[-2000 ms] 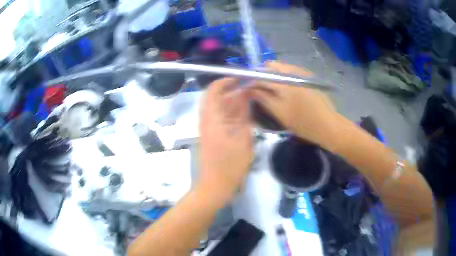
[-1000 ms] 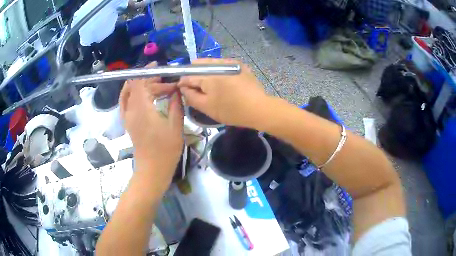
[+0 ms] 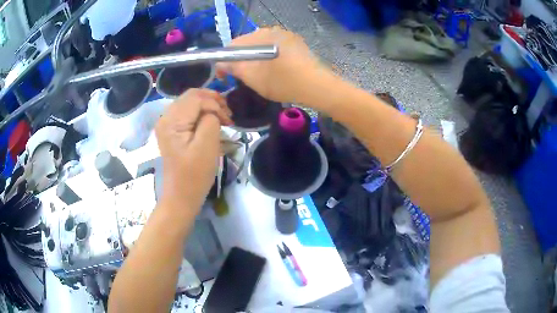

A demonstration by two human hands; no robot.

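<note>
My left hand (image 3: pixel 192 131) is raised over the right end of the white overlock machine (image 3: pixel 91 226), fingertips pinched together; any thread there is too fine to see. My right hand (image 3: pixel 269 61) is higher, behind the thread stand's silver rod (image 3: pixel 177 59); its fingertips are partly hidden by the rod, so its hold cannot be told. A black thread cone with a pink top (image 3: pixel 292 156) stands on a round holder at right. Another black cone (image 3: pixel 250 109) stands just below my right hand. More black cones (image 3: pixel 183 78) stand behind my left hand.
A dark phone (image 3: pixel 235 281), pink-and-blue snips (image 3: pixel 292 264) and a small grey cylinder (image 3: pixel 286 217) are right of the machine. Black cut strips (image 3: pixel 18 244) lie at left. A blue basket (image 3: pixel 418 215) with dark fabric is at right.
The pink-topped cone now shows upright on the right holder, where only a dark top showed before. My hands have moved apart; my right hand has risen. The view has shifted.
</note>
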